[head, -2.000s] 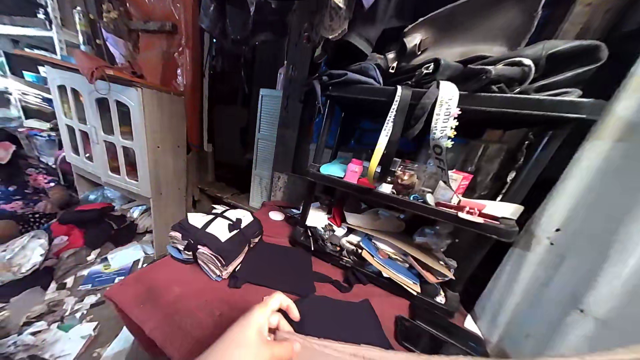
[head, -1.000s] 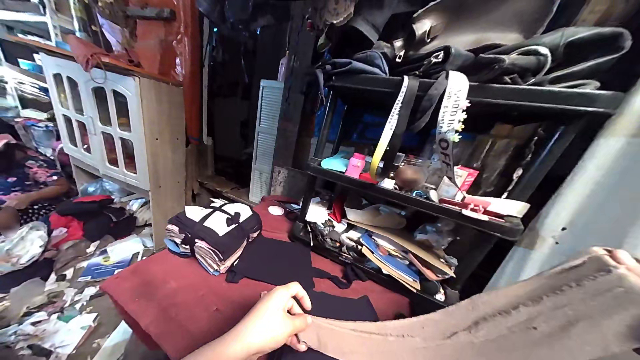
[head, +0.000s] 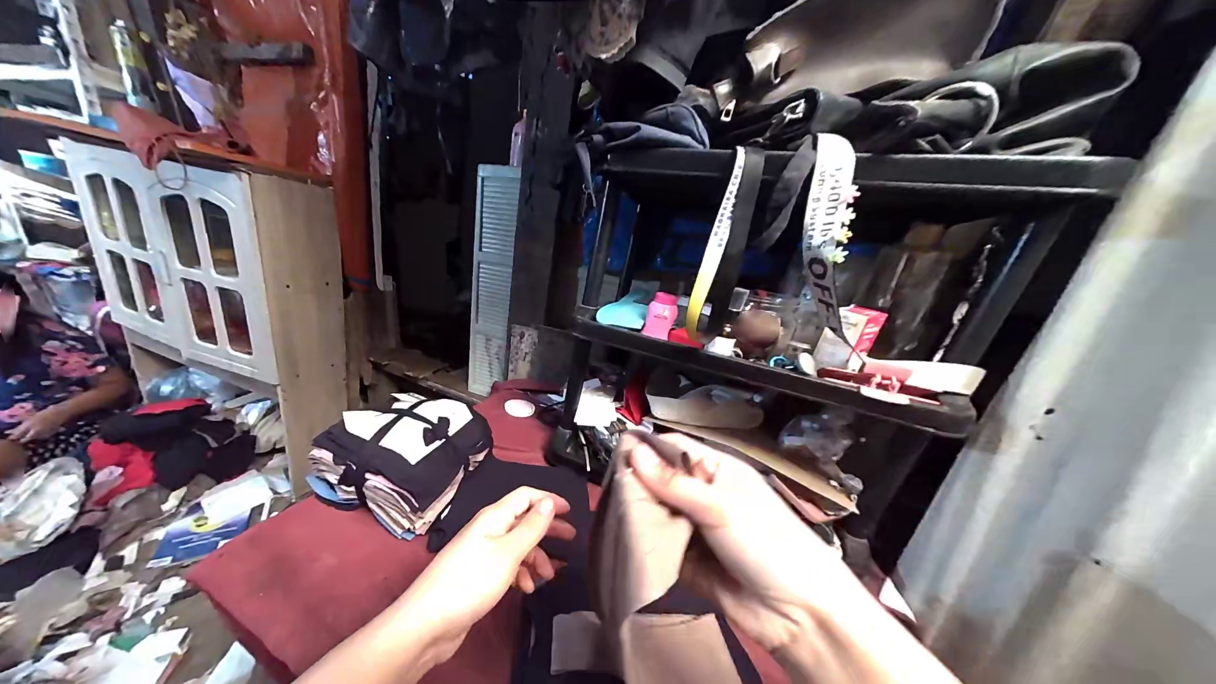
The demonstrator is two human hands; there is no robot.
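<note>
My right hand (head: 722, 532) grips the gathered upper end of a brown fabric piece (head: 638, 551), which hangs down in front of me. Just left of it is my left hand (head: 518, 546), its fingers loosely curled and apart, with nothing seen in it. Beneath both hands, black cloth pieces (head: 489, 494) lie on a dark red cloth surface (head: 323, 579). A tied bundle of folded fabrics (head: 404, 461), with black straps over a white top, rests on the red surface beyond my left hand.
A black shelf rack (head: 760, 370) holding bags, straps and small items rises ahead on the right, beside a corrugated metal sheet (head: 1073, 456). At left stand a white cabinet (head: 171, 256) and a seated person (head: 57, 380), with scraps (head: 123, 608) over the floor.
The brown fabric, stretched toward the right edge one second ago, now hangs bunched from my right hand near the middle. My left hand has let go of it.
</note>
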